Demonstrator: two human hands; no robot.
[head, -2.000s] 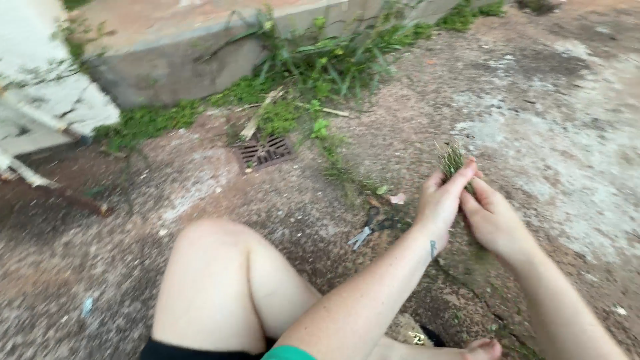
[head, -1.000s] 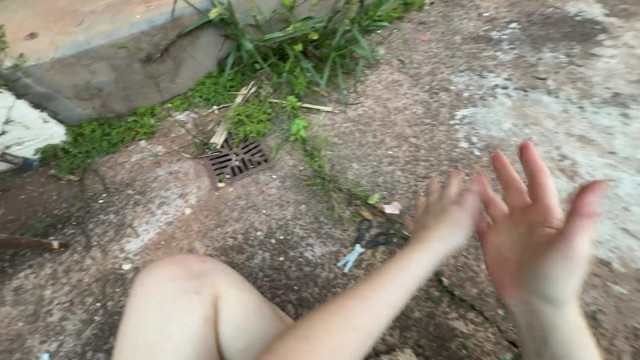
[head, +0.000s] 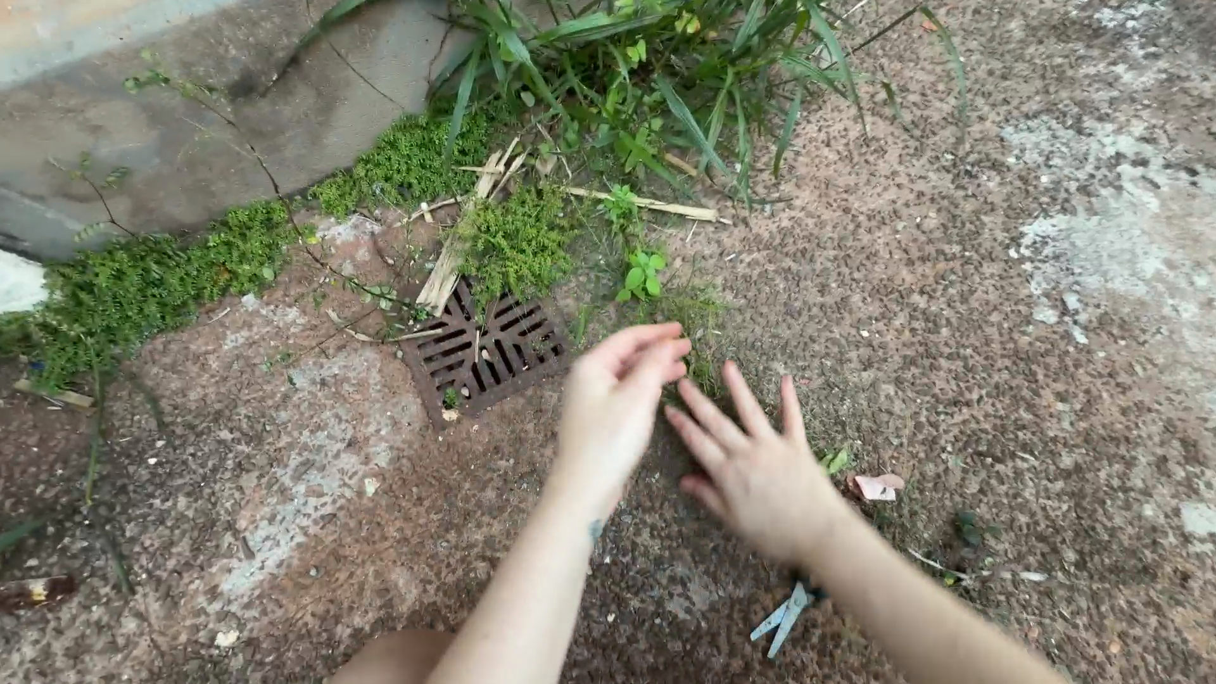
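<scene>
My left hand (head: 617,408) is just right of a rusty metal drain grate (head: 489,356), its fingers bent towards the thumb; whether anything small is between them I cannot tell. Close on its right, my right hand (head: 755,465) has its fingers spread, back upward, holding nothing. Thin grassy weeds (head: 698,318) grow from the ground by the fingertips of both hands. A pair of scissors (head: 784,617) lies with parted blades below my right wrist, its handles partly hidden by the forearm.
Low green weeds (head: 180,275) line the foot of a concrete wall (head: 190,123). Long-bladed grass (head: 646,66) grows at the top. Dry split stalks (head: 465,233) lie partly over the grate. A pink scrap (head: 879,486) rests on the rough ground right of my hand.
Two seconds ago my hands held a bunch of thin grass together; it is no longer seen in them. Both hands have moved to the weeds beside the grate. The view has shifted.
</scene>
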